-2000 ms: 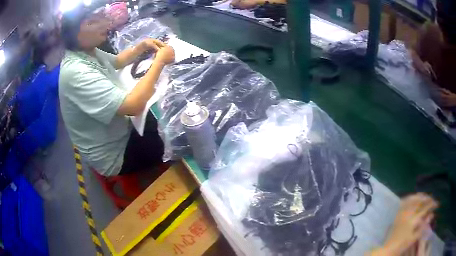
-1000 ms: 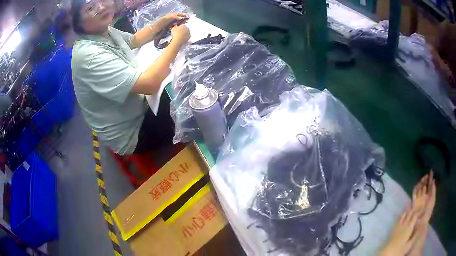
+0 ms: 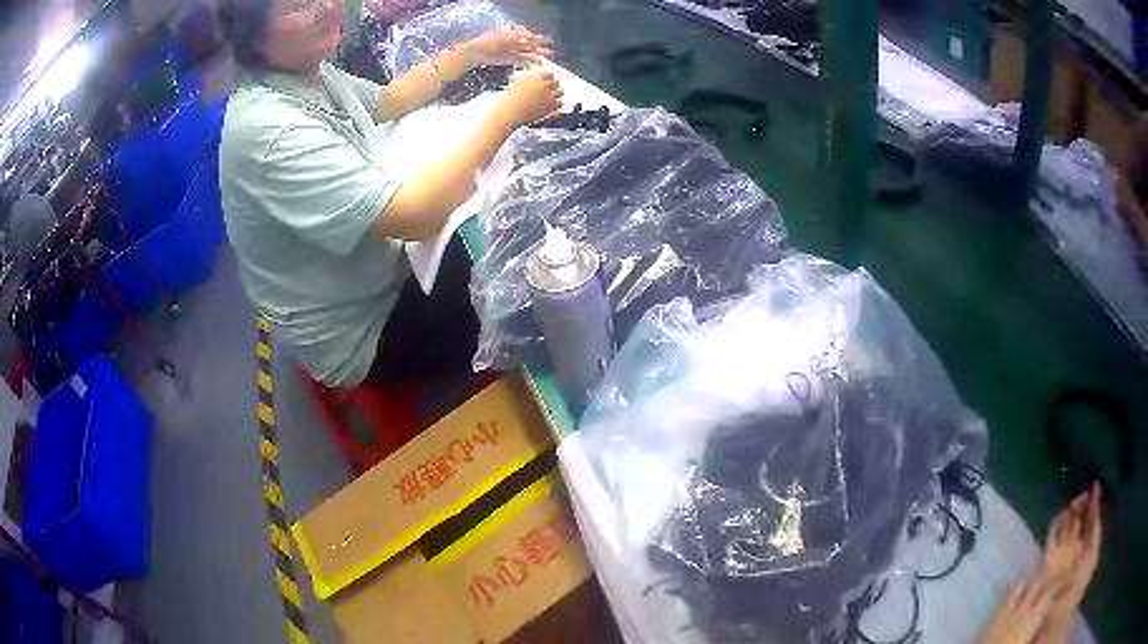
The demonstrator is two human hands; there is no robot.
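Both my hands are at the lower right, close together and cut off by the bottom edge. My left hand (image 3: 1022, 609) is the nearer one, at the bench; my right hand (image 3: 1070, 551) has its fingers stretched towards the belt. Both are blurred, and I cannot tell whether they hold anything. A black headband (image 3: 1085, 434) lies on the green belt just beyond my right fingertips. A large clear bag (image 3: 768, 459) of dark parts lies on the bench left of my hands. Thin black yokes (image 3: 890, 614) spill from its right edge onto the white foam sheet (image 3: 951, 604).
A grey spray can (image 3: 573, 315) stands between this bag and another parts bag (image 3: 667, 201). A seated person (image 3: 315, 227) works beyond. Cartons (image 3: 428, 491) stand left of the bench. A green post (image 3: 850, 113) rises by the belt (image 3: 957, 302). Blue bins (image 3: 88, 466) are on the floor.
The view has shifted, so bench and bags sit further right. The headband near my hands has come further into view. The seated person's hands have moved apart. My hands remain close together at the lower right.
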